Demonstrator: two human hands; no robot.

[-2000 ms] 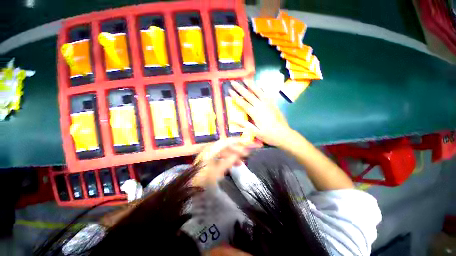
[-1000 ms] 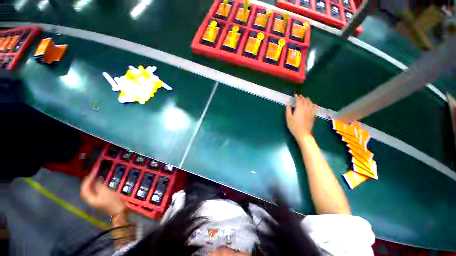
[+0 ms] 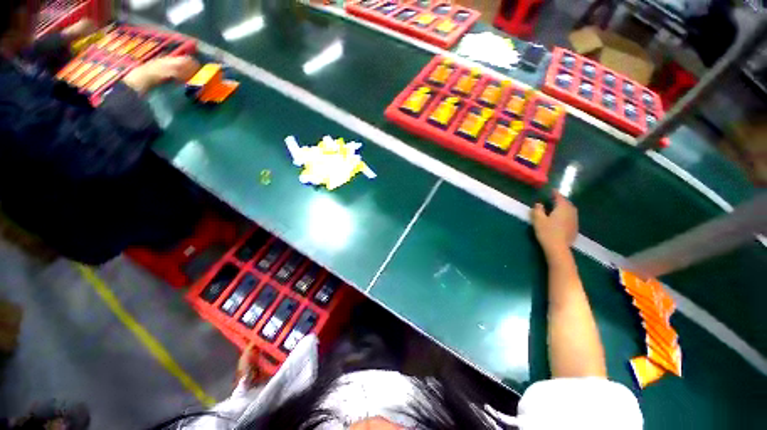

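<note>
My right hand (image 3: 557,225) rests at the pale rail of the green bench, thumb apart from the fingers, with nothing visible in it. Beyond it lies a red phone tray (image 3: 540,175) with orange batteries and yellow tabs on its phones. My left hand (image 3: 246,366) is low, at the near edge of a red tray (image 3: 200,294) of phones without orange batteries, below the bench edge. It is small and partly hidden, so its grip cannot be told. A fan of orange batteries (image 3: 654,323) lies right of my right arm. A yellow-white tab pile (image 3: 330,162) lies on the bench.
At the left, a person in dark sleeves (image 3: 76,143) reaches over another red tray (image 3: 181,44), beside a small battery stack (image 3: 212,85). More red trays (image 3: 601,92) and a white pile (image 3: 488,50) lie at the back. A grey post (image 3: 706,227) crosses the right side.
The filled tray first lay before me, then beyond the rail. My right hand has left it and stays at the rail. My left hand has moved lower along the under-bench tray. The view has shifted left.
</note>
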